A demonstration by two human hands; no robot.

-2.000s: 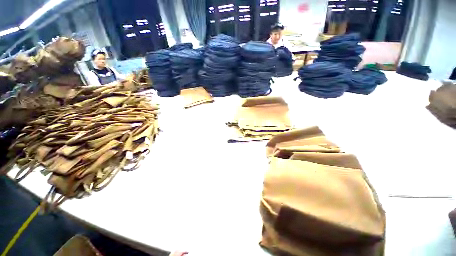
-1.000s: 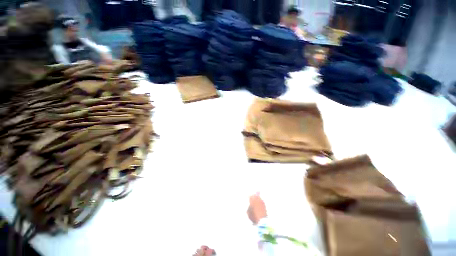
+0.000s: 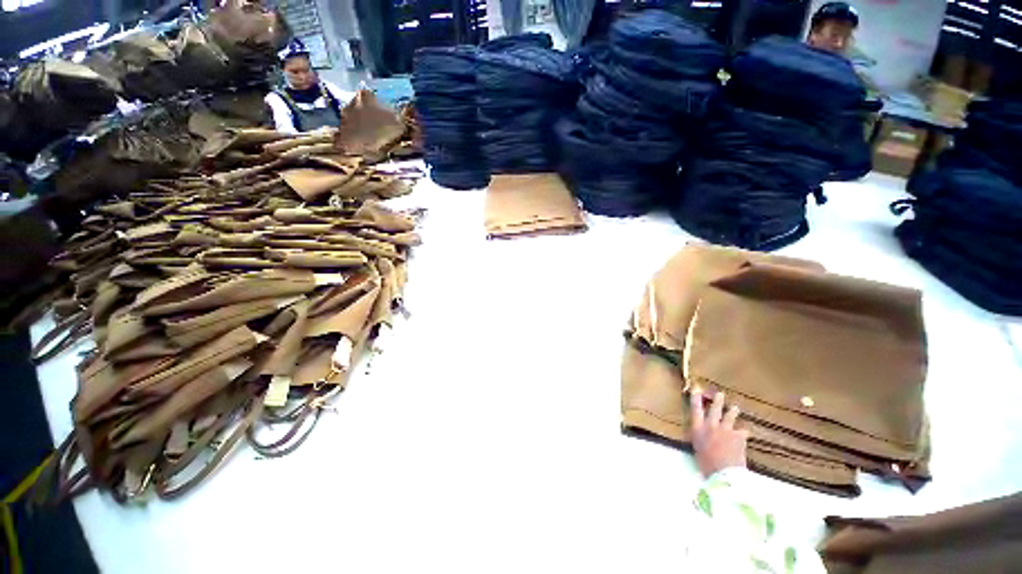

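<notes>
Flat brown bag bodies (image 3: 813, 348) lie in an uneven stack on the white table, right of centre. A small shiny dot shows near the top bag's lower edge. My right hand (image 3: 717, 435), in a white sleeve with green print, lies at the stack's near left edge. Its fingers are apart and touch the bag bodies; I see no grip. My left hand is not in view. Another brown piece (image 3: 930, 544) is cut off at the lower right. A small flat brown stack (image 3: 535, 205) lies farther back.
A large heap of brown bags with handles (image 3: 235, 303) covers the table's left side, loops hanging over the edge. Tall dark blue stacks (image 3: 639, 112) stand along the back, more at right (image 3: 969, 213). One person (image 3: 303, 95) is behind the heap, another (image 3: 832, 34) behind the blue stacks.
The view has turned and shifted. My right hand has moved from above the bare table to the stack's edge. The other hand, at the bottom edge earlier, is out of the picture.
</notes>
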